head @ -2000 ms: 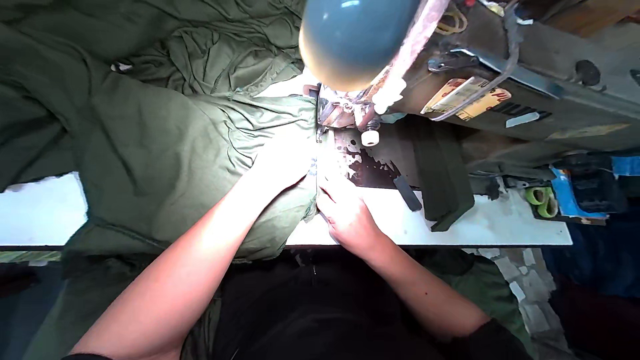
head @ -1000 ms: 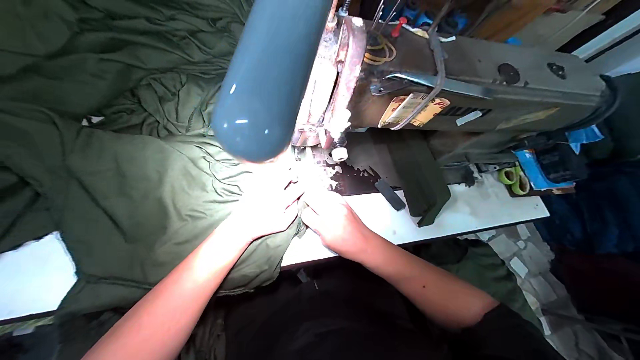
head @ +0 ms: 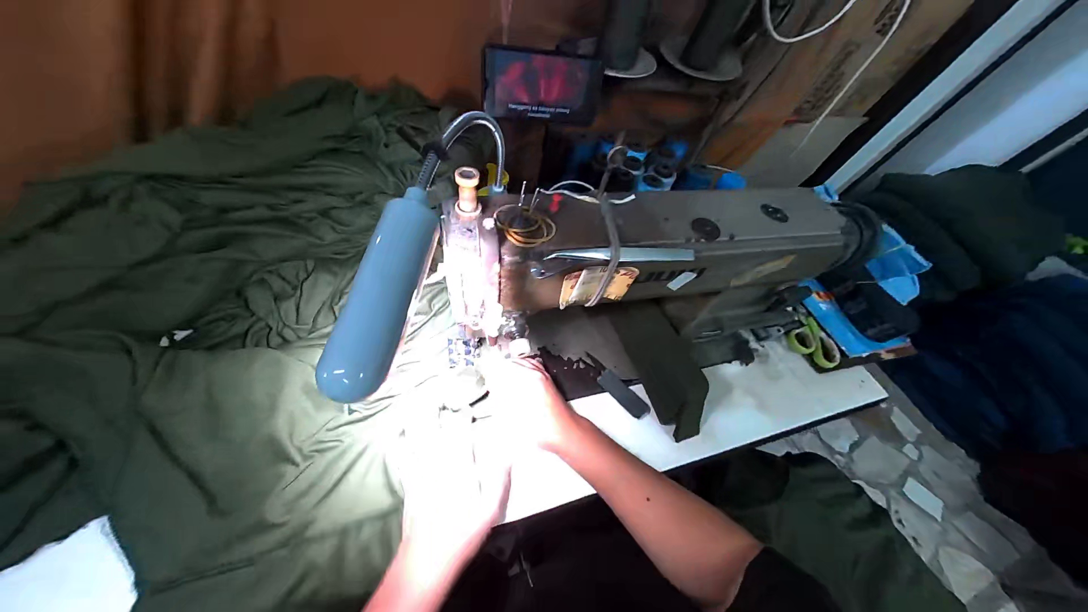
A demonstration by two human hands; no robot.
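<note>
Under the lamp's glare, my left hand (head: 455,476) rests on the green cloth (head: 255,450) in front of an industrial sewing machine (head: 680,229). My right hand (head: 531,404) is beside the needle area, just below the machine's head (head: 472,272). Strong light washes out the fingers of both hands, so whether they pinch the cloth cannot be told. A blue-grey lamp (head: 378,293) on a bent metal neck hangs left of the machine's head. A strip of dark green fabric (head: 659,361) lies over the machine bed, with a small dark block (head: 623,393) next to it.
Green-handled scissors (head: 813,342) lie at the right end of the white table (head: 765,395). Thread spools (head: 654,170) and a lit phone (head: 542,83) are behind the machine. Bunched green cloth covers the left side. Dark blue fabric (head: 1003,357) is heaped at the far right.
The view has tilted up and now takes in the phone and spools. My left hand has come back toward me from the needle area; my right hand stays near it.
</note>
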